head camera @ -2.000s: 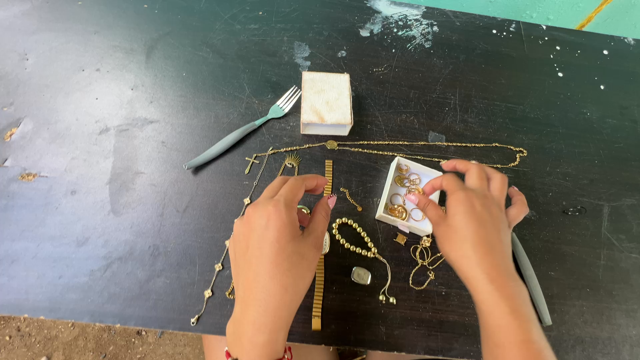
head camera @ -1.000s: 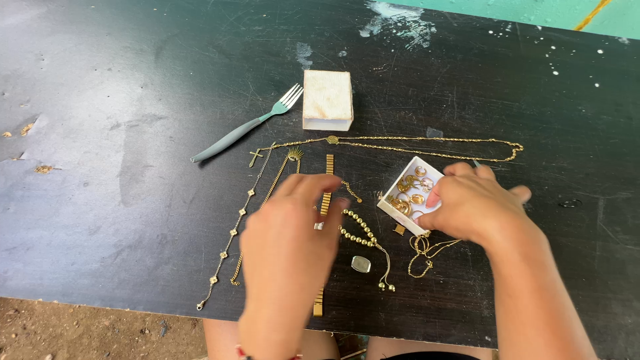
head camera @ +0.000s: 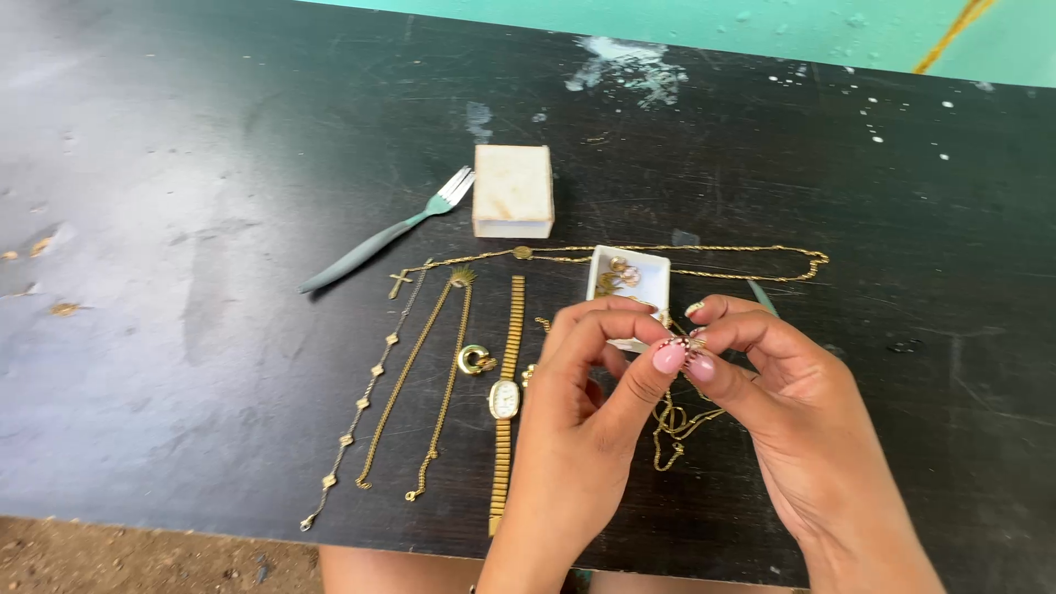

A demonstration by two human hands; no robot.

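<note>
My left hand [head camera: 590, 412] and my right hand [head camera: 775, 371] meet at the fingertips, pinching a small gold-coloured piece of jewellery, mostly hidden by the fingers. Just behind them is an open white box [head camera: 656, 279] with gold earrings or rings inside. Left of my left hand lie a gold wristwatch [head camera: 504, 399], a small gold hoop-like piece [head camera: 474, 360], a gold chain with a fan-shaped pendant [head camera: 462, 276] and a bracelet with flower-like links [head camera: 363, 403]. A tangled gold chain [head camera: 678, 425] lies partly under my right hand. A long gold necklace with a cross [head camera: 400, 283] stretches behind.
A white box or lid [head camera: 513, 186] stands beyond the necklace, with a grey-green handled fork [head camera: 388, 235] on its left. Behind my right hand shows part of a similar grey-green handle [head camera: 762, 297]. The dark table [head camera: 206, 330] has scratches and pale paint marks; its near edge crosses below.
My right hand has come out of the open box and joined my left hand. The small hoop-like piece beside the watch is now uncovered.
</note>
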